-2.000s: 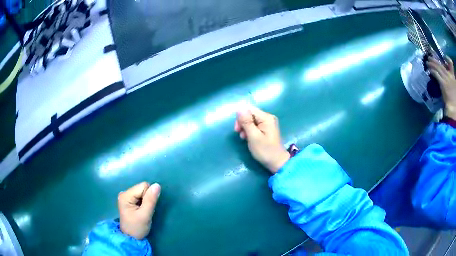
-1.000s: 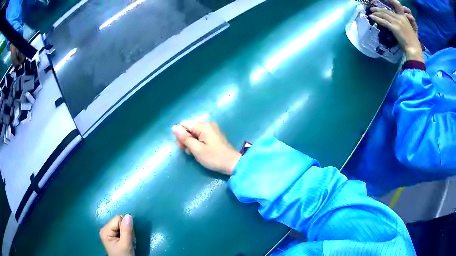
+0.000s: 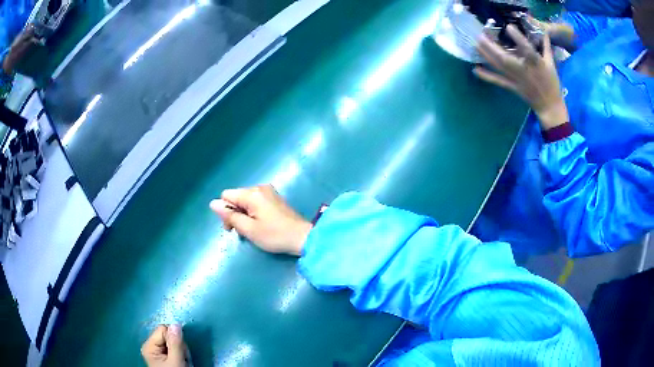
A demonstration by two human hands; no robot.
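Note:
My right hand (image 3: 264,219) is over the green belt (image 3: 337,161), left of the picture's middle. Its fingers are curled in, and a small dark spot shows between them; I cannot tell if it is a thing or a gap. A dark red and black band shows at the wrist. My left hand (image 3: 165,347) is at the bottom left, cut off by the lower edge. It is a closed fist, thumb on top, with nothing seen in it.
At the top right, a person in a blue smock (image 3: 602,165) has hands at an open device unit (image 3: 505,21) on a white round base (image 3: 459,34). A white board (image 3: 54,276) with a pile of small black-grey pieces (image 3: 20,175) is at left. Another hand (image 3: 23,49) shows at top left.
The view has turned, so the belt and the other person's unit sit further left. My right hand is further left in the picture and nearer my left hand, which is lower.

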